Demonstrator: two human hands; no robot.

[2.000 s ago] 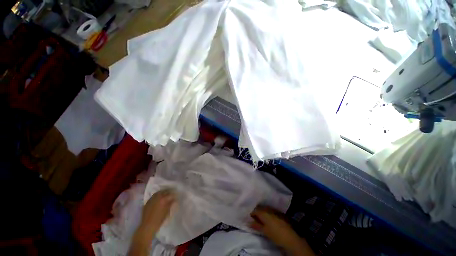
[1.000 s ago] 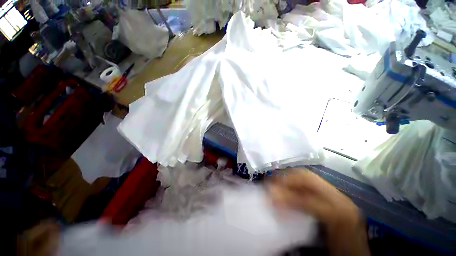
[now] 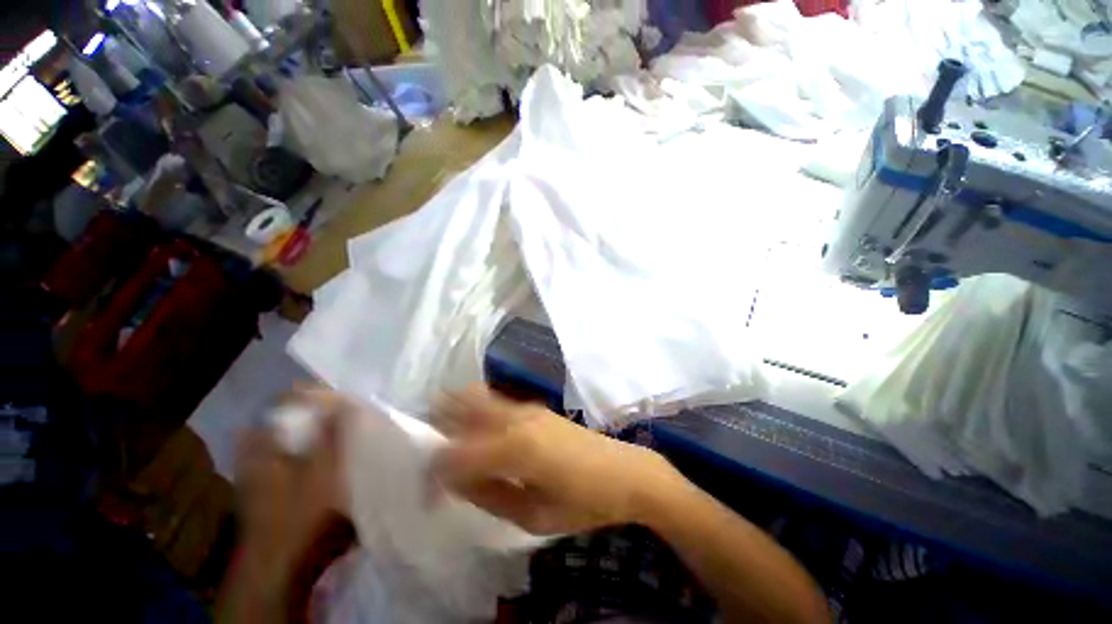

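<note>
A white fabric piece hangs between my hands above my lap, partly blurred. My left hand is blurred and closed on its upper left part, with a bit of white showing at the fingers. My right hand is over its right side with bent fingers; blur hides whether it grips the cloth. Beyond my hands, a gathered bundle of white panels fans out over the table edge.
The sewing machine head is at the right, with pleated white pieces below it. A white heap lies behind. A white roll and red-orange item are at the left. A red bin stands far left.
My hands first rested on the lap pieces, then lifted a white piece spread wide. Now they are closer together, with the piece bunched between them. The camera view has shifted.
</note>
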